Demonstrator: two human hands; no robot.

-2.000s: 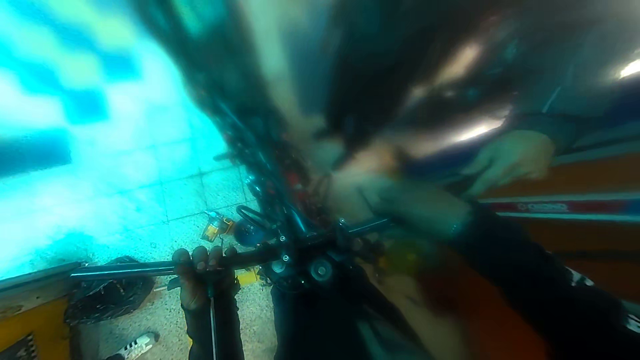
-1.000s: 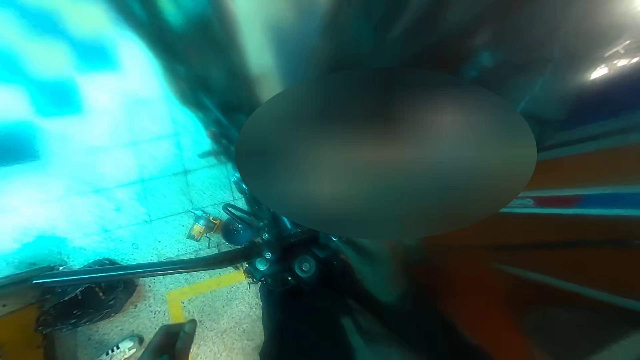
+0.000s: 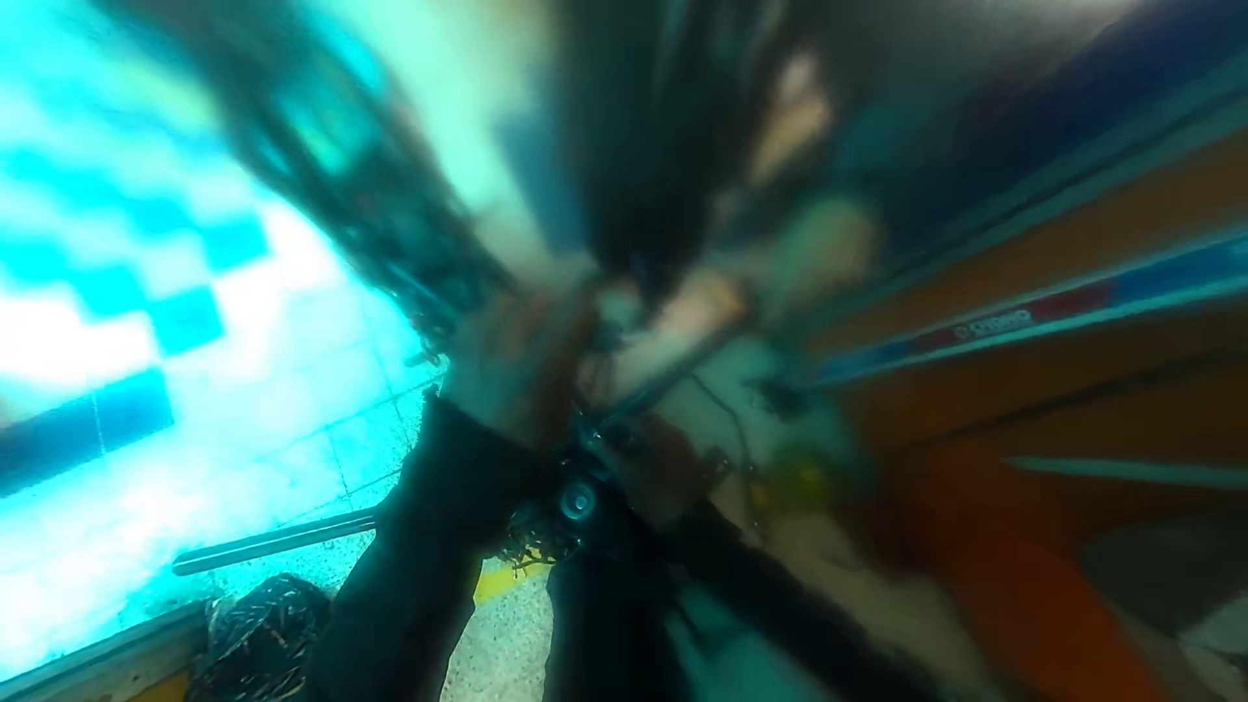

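A bare metal handlebar (image 3: 283, 541), apparently of a motorcycle, runs out to the left behind my left sleeve. Its steering stem with a round top nut (image 3: 577, 500) sits between my forearms, and a bundle of loose wires (image 3: 541, 546) hangs beside it. My left hand (image 3: 517, 370) reaches forward past the bar over the blurred front of the vehicle; what its fingers touch is too blurred to tell. Close to the right of the stem is my right hand (image 3: 658, 473), fingers bent near the bar's clamp area. Whether it grips anything cannot be made out.
A black plastic bag (image 3: 263, 634) lies on the floor at lower left, near a yellow floor line (image 3: 507, 580). An orange surface with a red and blue printed strip (image 3: 1033, 317) stands at right. Blurred skin-toned shapes show ahead; whose they are is unclear.
My left hand has moved from the left part of the handlebar, where it was two seconds ago, forward past the stem. My right hand now shows beside the stem.
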